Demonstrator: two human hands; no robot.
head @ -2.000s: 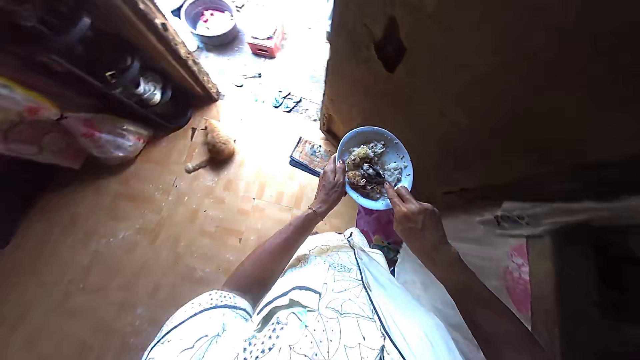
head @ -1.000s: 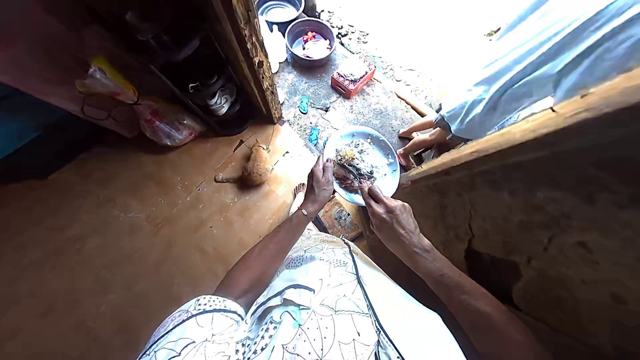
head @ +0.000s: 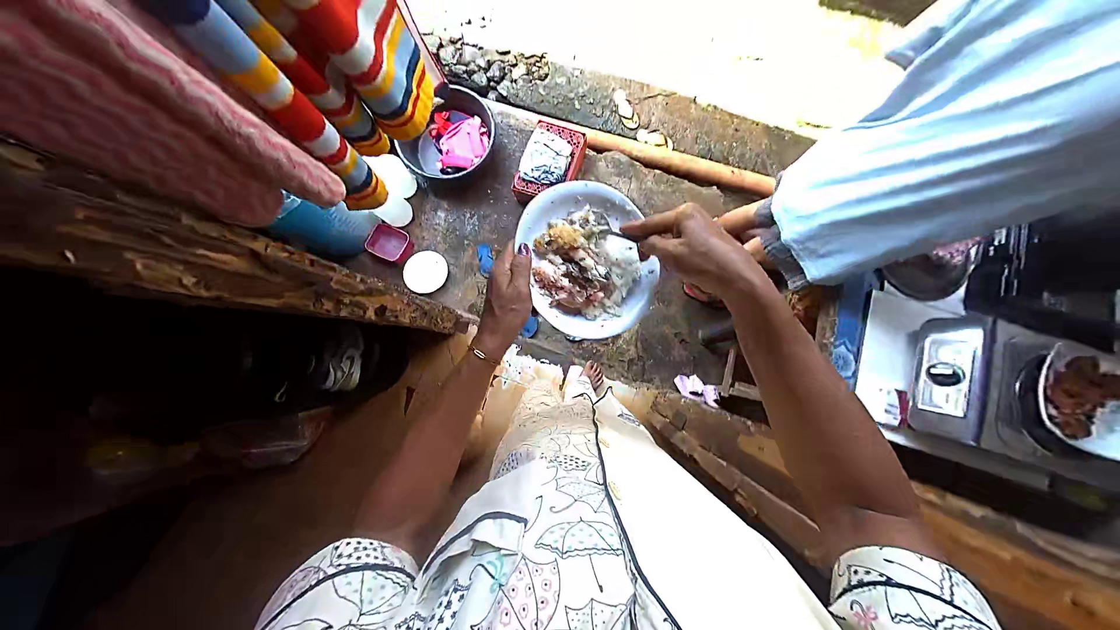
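Observation:
A white plate (head: 646,302) holds rice mixed with scraps of food (head: 573,267). My left hand (head: 507,293) grips the plate's left rim, thumb on top and fingers beneath. Over the right side of the plate is my right hand (head: 691,249), its fingers closed on the handle of what looks like a spoon (head: 619,249), whose end rests in the rice. The grip on the handle is partly hidden by the fingers.
Wooden door frame (head: 219,271) at left, with striped cloths (head: 306,105) hanging above. Beyond are a basin (head: 477,162) with pink items, a red basket (head: 525,188) and a bamboo pole (head: 665,159). Hanging blue cloth (head: 945,157) and a gas stove (head: 949,372) with a pan stand right.
The view has moved forward to the doorway; the stove and striped cloths have come into sight. The cat seen on the floor earlier is out of view. Both hands still hold plate and utensil.

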